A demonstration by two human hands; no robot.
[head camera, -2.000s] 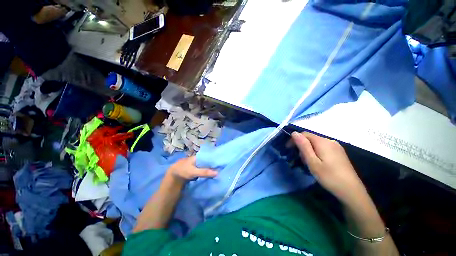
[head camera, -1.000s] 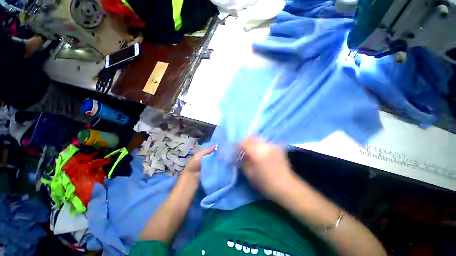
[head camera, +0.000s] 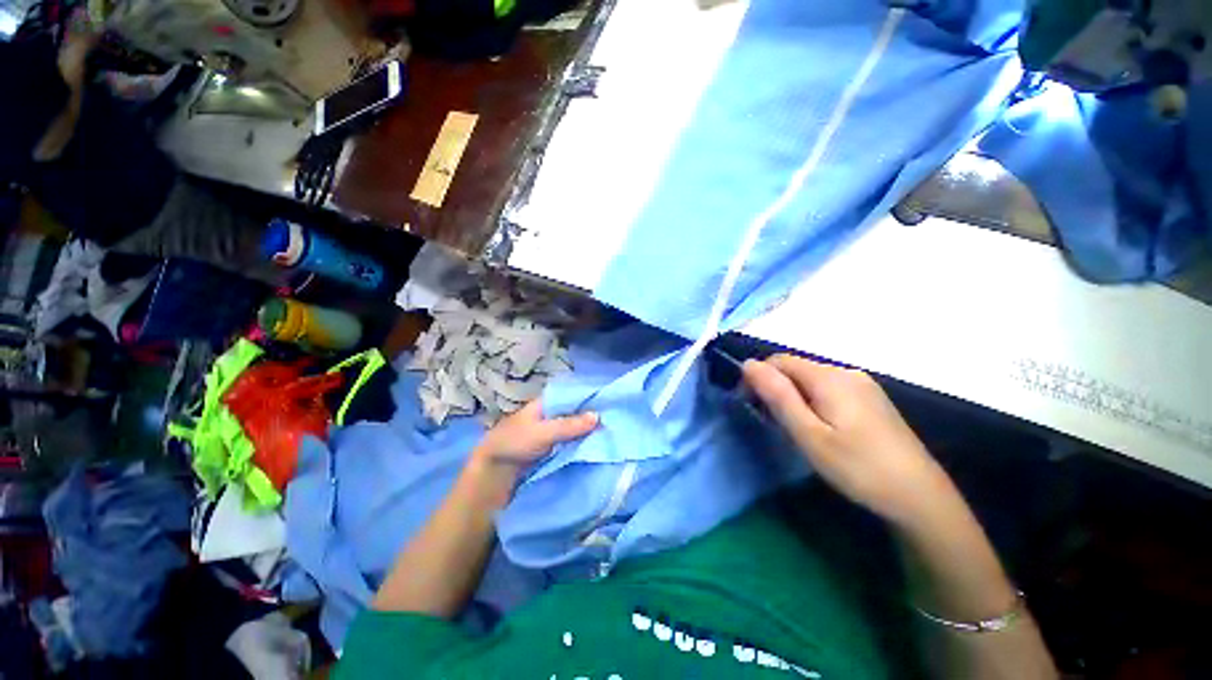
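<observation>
The part-sewn blue garment lies over the white table and hangs past its front edge onto my lap. A narrow white strip runs along it. My left hand holds the lap end of the cloth between thumb and fingers. My right hand pinches a small dark tool, perhaps thread snips, at the cloth by the table edge. The tool's tip is hard to make out. The sewing machine head is partly in view at top right, with blue cloth around it.
Grey-beige cut pieces are heaped left of the lap, beside a blue cloth pile and an orange-red bundle. Two bottles, a phone and a brown board are beyond. A person's arm shows at top left.
The garment went from bunched and blurred to spread along the table. My right hand has moved right, away from my left hand, to the table edge. The view has shifted.
</observation>
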